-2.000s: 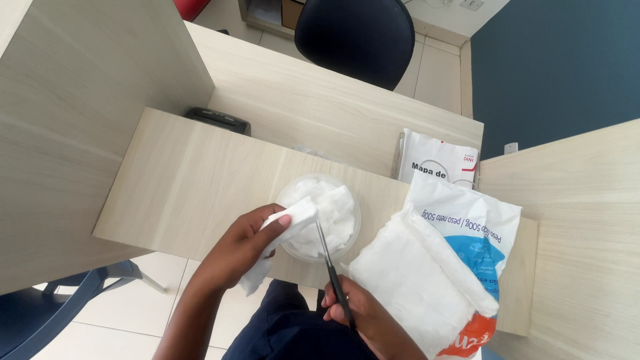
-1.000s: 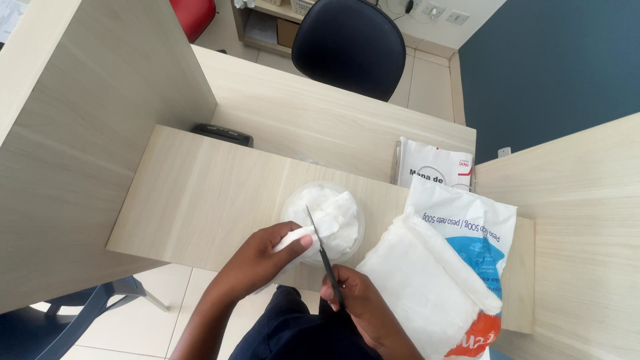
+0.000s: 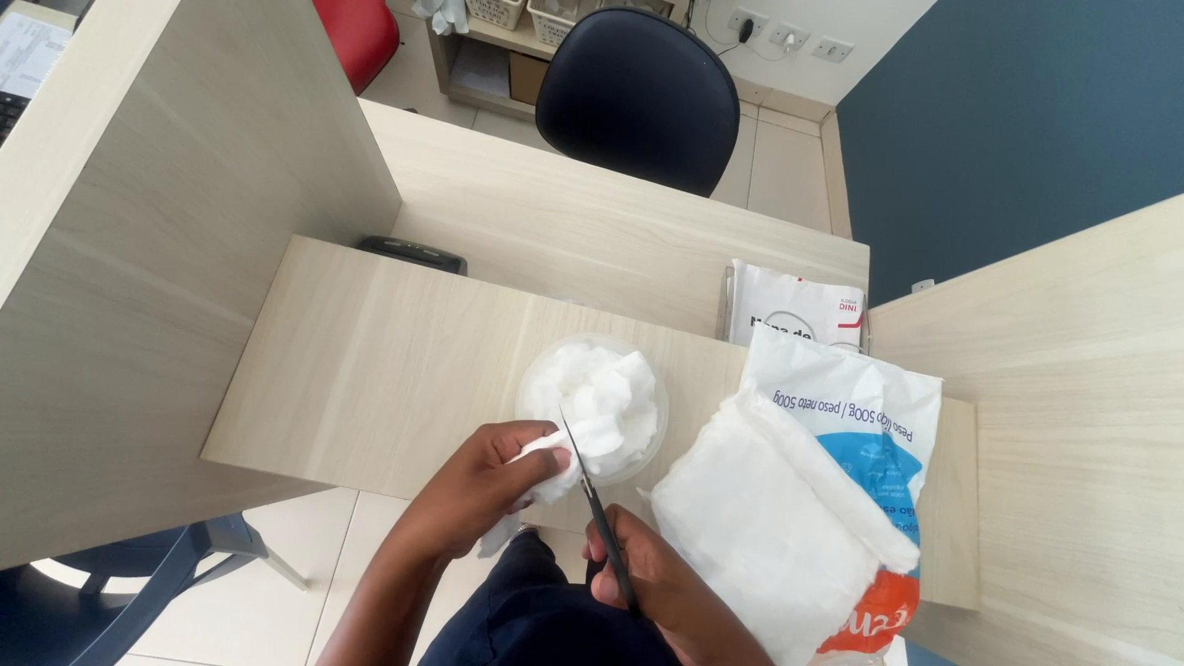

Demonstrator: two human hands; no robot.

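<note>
My left hand (image 3: 504,476) pinches a strip of white cotton wool (image 3: 546,467) between thumb and fingers, at the near rim of a round clear tub (image 3: 659,416). Cut pieces of cotton (image 3: 597,393) are heaped in the tub. My right hand (image 3: 638,564) holds black-handled scissors (image 3: 597,504), whose blades point up and left beside the strip; the blades look nearly closed. To the right, a thick sheet of cotton wool (image 3: 758,527) lies over its printed plastic bag (image 3: 902,402).
The tub and bag stand on a light wooden counter (image 3: 388,370). Behind it are a dark device (image 3: 412,252) and printed papers in a wire holder (image 3: 795,301). A wooden partition (image 3: 231,185) rises at left. A dark chair (image 3: 638,97) is beyond the desk, another chair (image 3: 157,592) at lower left.
The strip in my left hand reached over the tub two seconds ago and now shows shorter there. More cotton is piled in the tub. The scissor blades were apart one second ago.
</note>
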